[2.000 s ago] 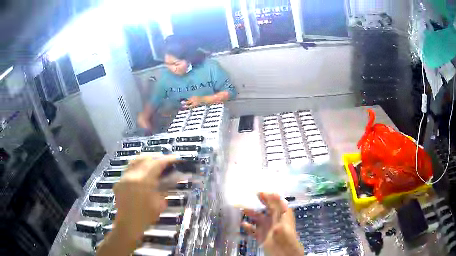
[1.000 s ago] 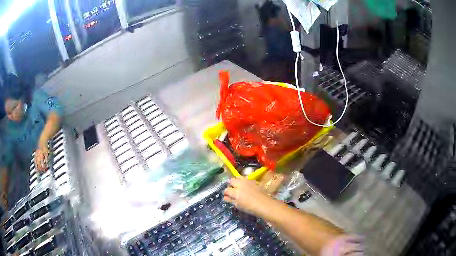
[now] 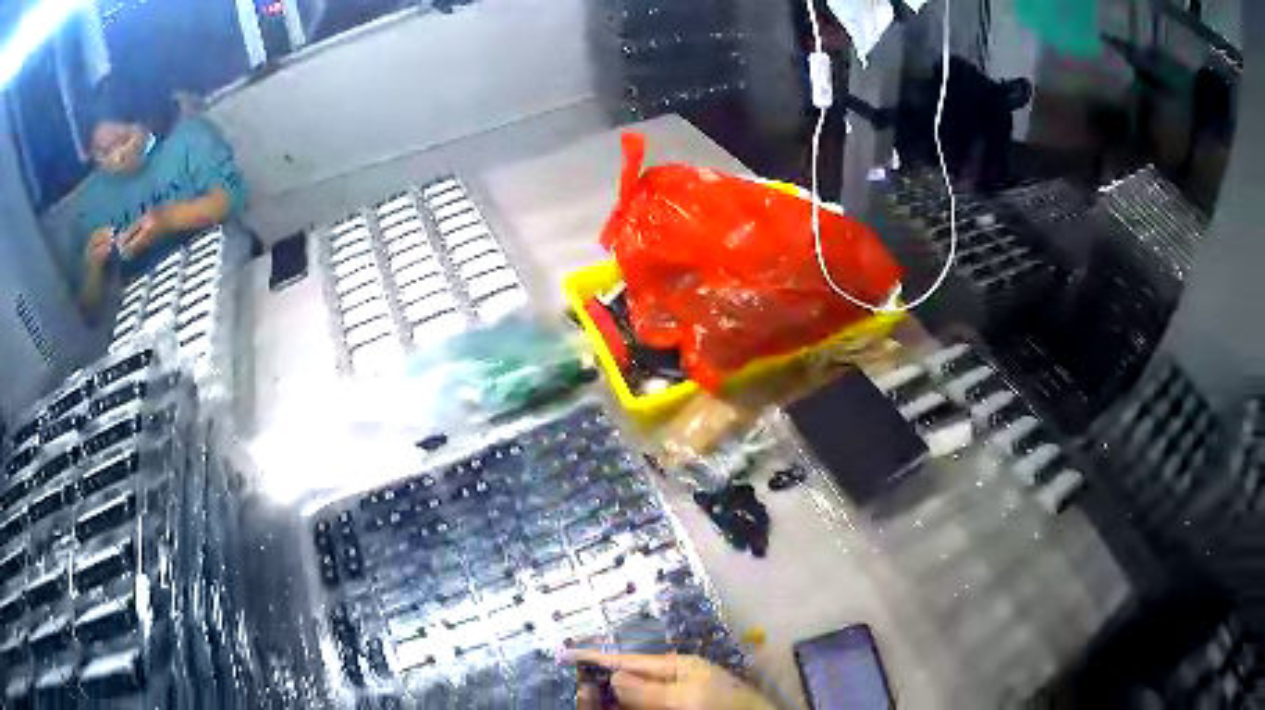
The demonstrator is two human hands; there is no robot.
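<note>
My right hand (image 3: 673, 681) is at the bottom edge, partly cut off, over the near side of the flat tray of small black parts (image 3: 479, 520). Its fingers point left and are closed on a small black part (image 3: 594, 680), partly covered by the fingertips. The tray holds close rows of dark parts under shiny glare; the rows at its left and top edges look darkest. My left hand is not in view.
A high stack of blister trays (image 3: 83, 520) stands left. Behind lie green film (image 3: 506, 364), white-faced units (image 3: 416, 271) and a person (image 3: 160, 187). Right are a yellow bin (image 3: 611, 364) with a red bag (image 3: 749, 271), loose black parts (image 3: 733, 516), a black box (image 3: 856, 437) and a smartphone (image 3: 844, 670).
My left hand, seen earlier over the stacked trays, is out of view. My right hand has moved from beside the yellow bin down to the tray's near side. The view has turned right and down.
</note>
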